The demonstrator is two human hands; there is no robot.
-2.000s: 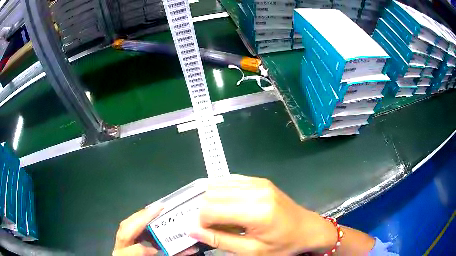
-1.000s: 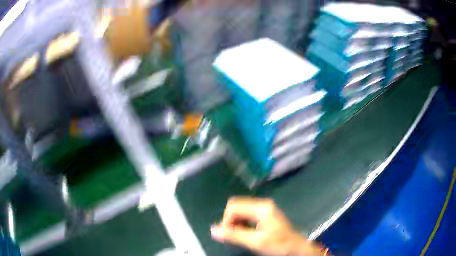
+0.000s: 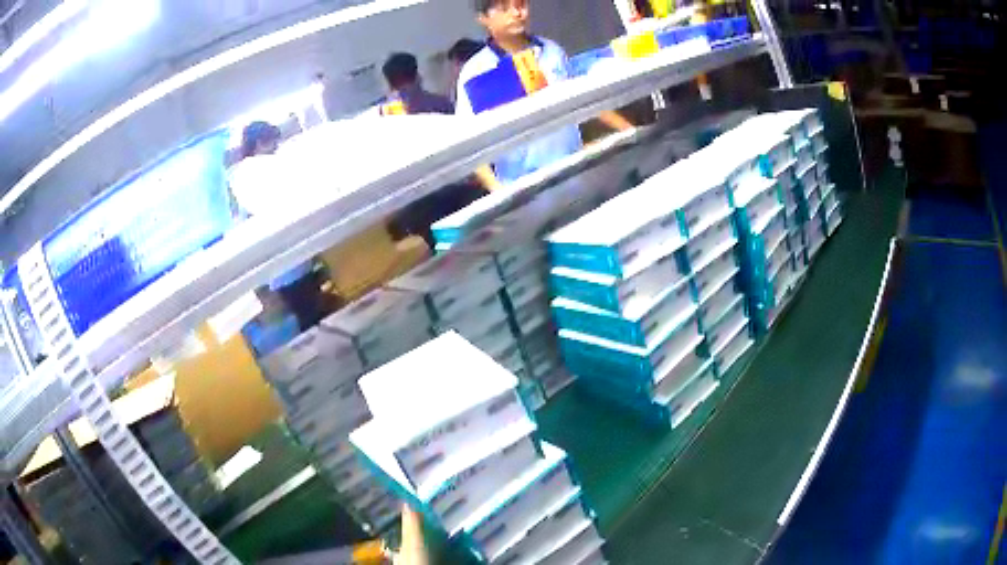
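A near stack of white-topped product boxes with teal sides [image 3: 502,491] stands at the bottom centre. Its top box [image 3: 444,386] sits slightly out of line with the one below. Part of a hand, apparently my left hand [image 3: 411,539], shows at the bottom edge against the stack's left side. It is mostly cut off, so its grip is hidden. My right hand is not in view. The label strip [image 3: 110,425] hangs at the left and slants down to the bottom edge.
Long rows of stacked boxes [image 3: 652,292] run along the green bench [image 3: 707,486] to the right. Greyer stacks [image 3: 420,320] stand behind. A white shelf [image 3: 364,193] crosses above. People stand beyond it, one in a light blue shirt [image 3: 541,144]. Blue floor [image 3: 950,375] lies right.
The view has swung up and to the right, bringing in the shelf, people and long box rows. The box held two seconds ago is out of my hands' visible area; my right hand has left view.
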